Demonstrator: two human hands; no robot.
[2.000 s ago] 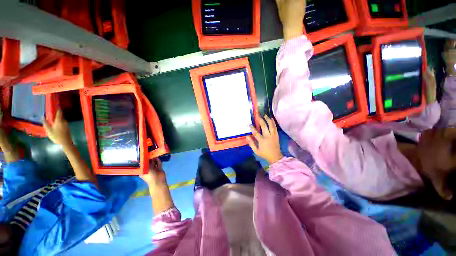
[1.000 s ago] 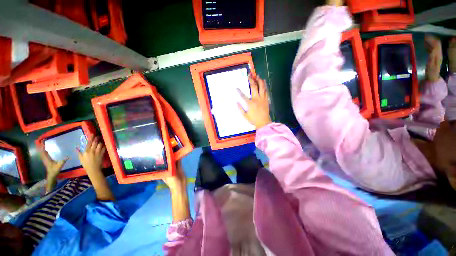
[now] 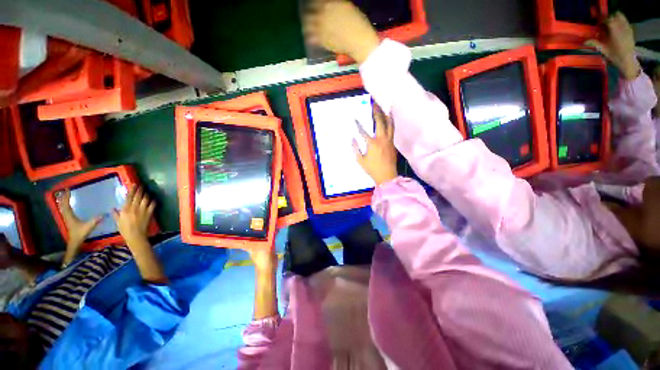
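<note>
A tablet with a white, blue-edged screen (image 3: 334,152) lies in an orange tray (image 3: 298,108) in the middle. My right hand (image 3: 378,149) is over the right half of this screen, fingers spread, holding nothing. A second tablet (image 3: 233,177), with green text and small coloured blocks on a dark screen, is in an orange tray at the left. My left hand (image 3: 263,254) is at this tray's lower edge, its fingers mostly hidden underneath. Another orange tray (image 3: 292,188) shows behind it, partly covered.
A neighbour's pink sleeve (image 3: 434,115) crosses at upper right, the hand over the rail. Two trayed tablets lie at right (image 3: 498,108). At left, a person in blue touches a tablet (image 3: 94,206). A metal post (image 3: 116,40) slants at upper left beside orange trays.
The left tablet has moved right and stands more upright, with my left hand at its lower edge. My right hand moved up the white screen. The neighbour's arm swung left over the rail.
</note>
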